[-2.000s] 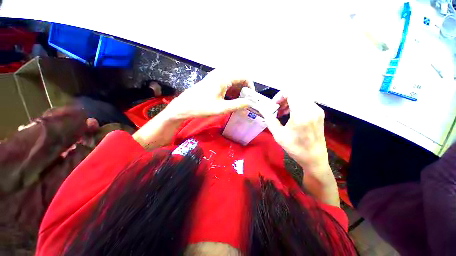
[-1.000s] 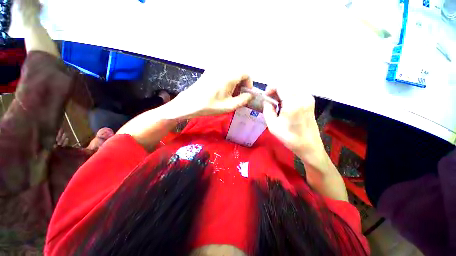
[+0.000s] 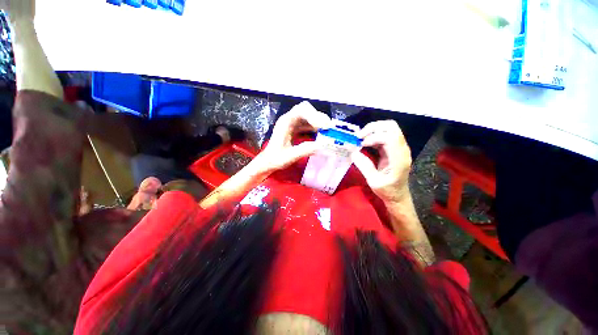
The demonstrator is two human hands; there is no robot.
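A slim white carton (image 3: 326,168) with a blue band and a hang tab at its top is held upright in front of my red top, over my lap. My left hand (image 3: 293,136) pinches its upper left corner between thumb and fingers. My right hand (image 3: 387,159) pinches its upper right corner at the blue band. Both hands are bare. The carton's top looks closed; its inside is hidden.
The white table (image 3: 295,52) spans the top of the view. Blue-edged cartons (image 3: 149,4) stand in a row at upper left. Another blue-edged carton (image 3: 541,52) lies at right. Blue bins (image 3: 144,97) and red stools (image 3: 467,196) are below. A person's arm (image 3: 34,65) reaches in at left.
The carton's top flap, earlier bent under my fingers, now stands up with its blue band showing. My view has shifted, so the row of cartons at upper left now shows.
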